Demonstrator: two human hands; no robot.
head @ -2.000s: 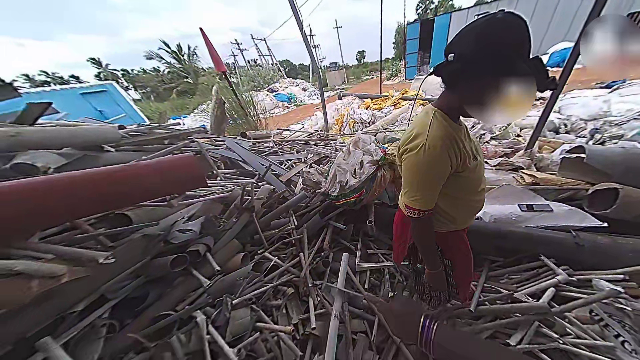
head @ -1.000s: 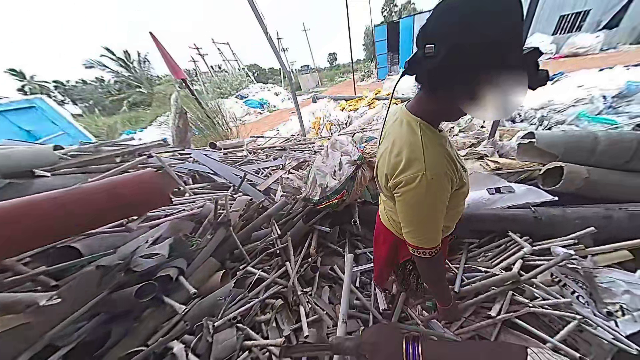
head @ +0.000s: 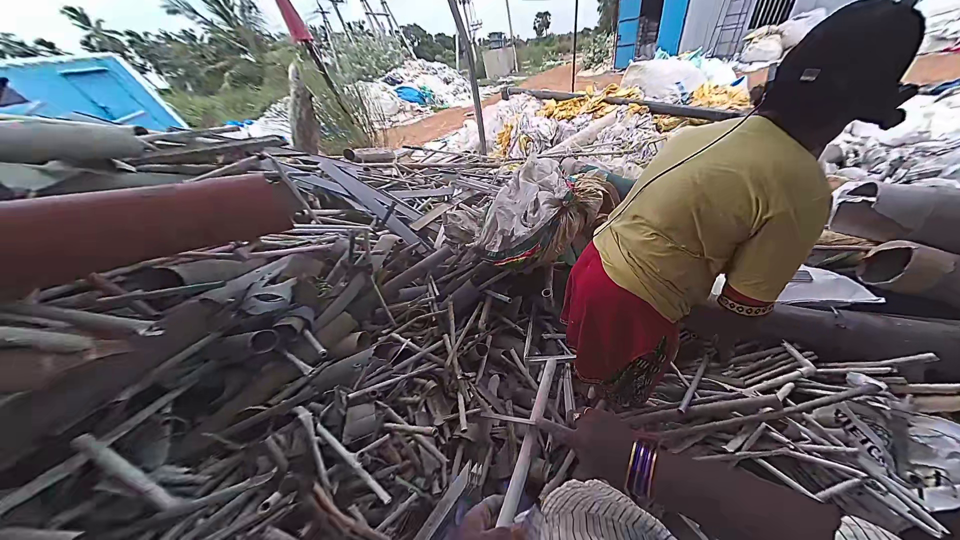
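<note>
My right hand [head: 600, 442], with purple and gold bangles at the wrist, reaches in from the lower right, its fingers stretched toward a long pale pipe [head: 529, 442]. Whether those fingers grip anything is not clear. At the bottom edge, my left hand [head: 484, 521] is closed around the lower end of that pipe. A striped cloth sleeve [head: 592, 514] lies between the hands. Below and around them spreads a heap of scrap pipes and sticks [head: 360, 420].
A person in a yellow top [head: 705, 217] bends over the heap at right. A thick red-brown pipe [head: 150, 225] crosses the left. Behind are a tied sack [head: 525, 206], wide pipes [head: 907, 266], a leaning pole [head: 472, 75] and plastic waste piles [head: 667, 79].
My left hand has come into view at the bottom, on the pale pipe. My right hand has moved in beside the pipe. The other person now bends lower over the heap.
</note>
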